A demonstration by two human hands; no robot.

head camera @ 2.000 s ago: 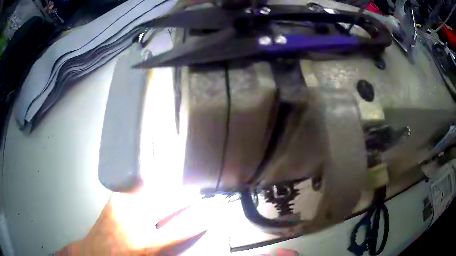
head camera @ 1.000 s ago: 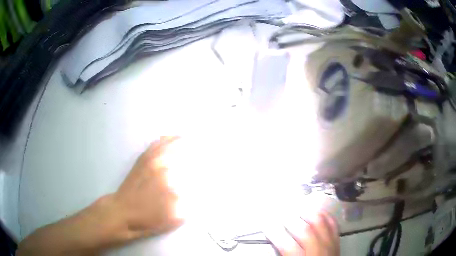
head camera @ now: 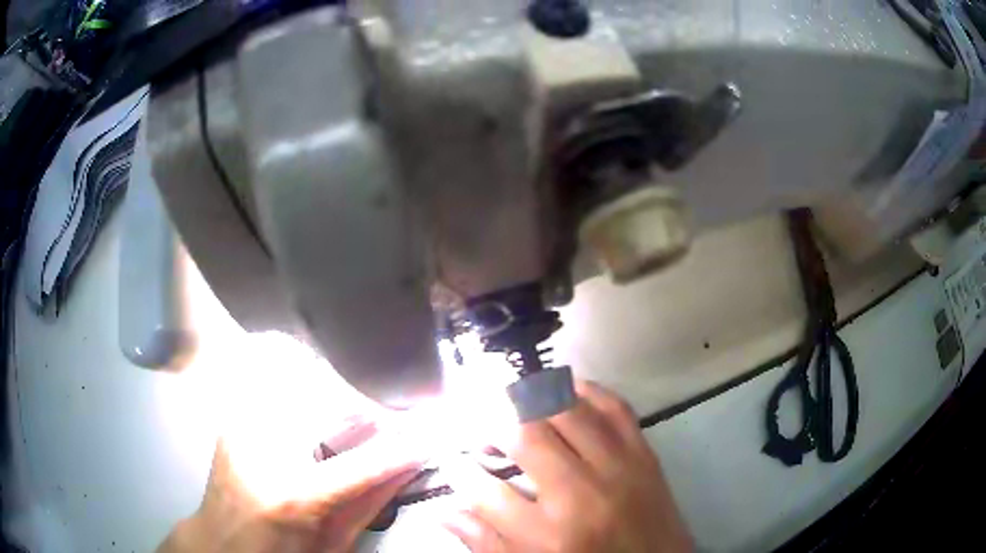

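Observation:
The cream sewing machine head (head camera: pixel 335 205) fills the upper middle of the view. My left hand (head camera: pixel 292 502) is at the bottom, left of the needle area, partly washed out by glare. My right hand (head camera: pixel 584 481) is just below the small grey block (head camera: pixel 542 393) under the head, fingers pointing left. A narrow dark strip (head camera: pixel 424 488) lies between the two hands, at their fingertips. Glare hides the needle and foot, and whether the fingers grip the strip or only rest on it.
Black shears (head camera: pixel 822 373) lie on the table (head camera: pixel 714 486) at right. A stack of light grey panels (head camera: pixel 81 200) is at far left, beside the grey lamp bar (head camera: pixel 149 281). A dial (head camera: pixel 638 232) sticks out from the machine head.
The view has swung, so the machine head now fills the upper middle. My right hand has come fully into view beside the small block, and the hands are closer together.

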